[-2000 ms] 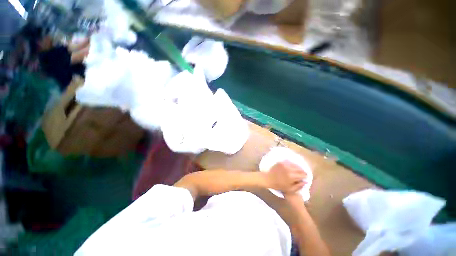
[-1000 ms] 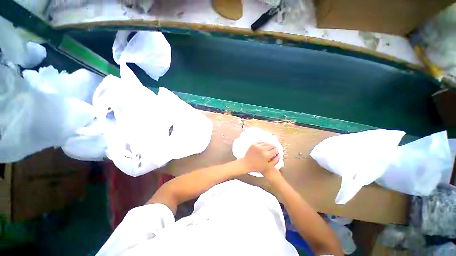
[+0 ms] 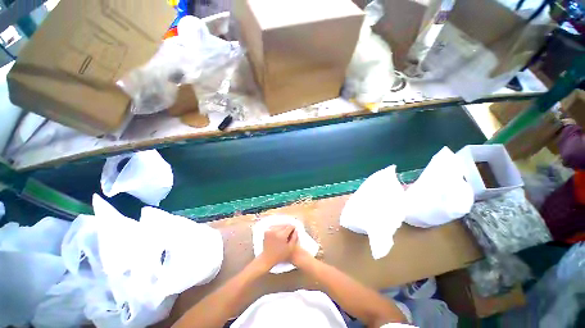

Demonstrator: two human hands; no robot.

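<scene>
A small white round part (image 3: 306, 247) lies on the brown cardboard bench cover (image 3: 333, 257) in front of me. My left hand (image 3: 277, 243) and my right hand (image 3: 296, 248) are pressed together on top of it; their fingers overlap, and I cannot tell which is uppermost. The hands hide the middle of the part. White bagged parts (image 3: 186, 246) are heaped at the left end of the bench. Two more white bagged bundles, one (image 3: 374, 208) beside another (image 3: 441, 192), stand on the right.
The green conveyor belt (image 3: 269, 160) runs behind the bench, with a white bagged part (image 3: 138, 176) on its left. Cartons (image 3: 308, 54) and clear bags stand on the shelf opposite. A white box (image 3: 513, 168) and clear poly bags (image 3: 510, 224) are right. A person's sleeve (image 3: 571, 146) shows far right.
The view has turned to the right and shows more of the shelf and right end. Both hands stay together on the round part. The bagged bundles look unmoved on the bench.
</scene>
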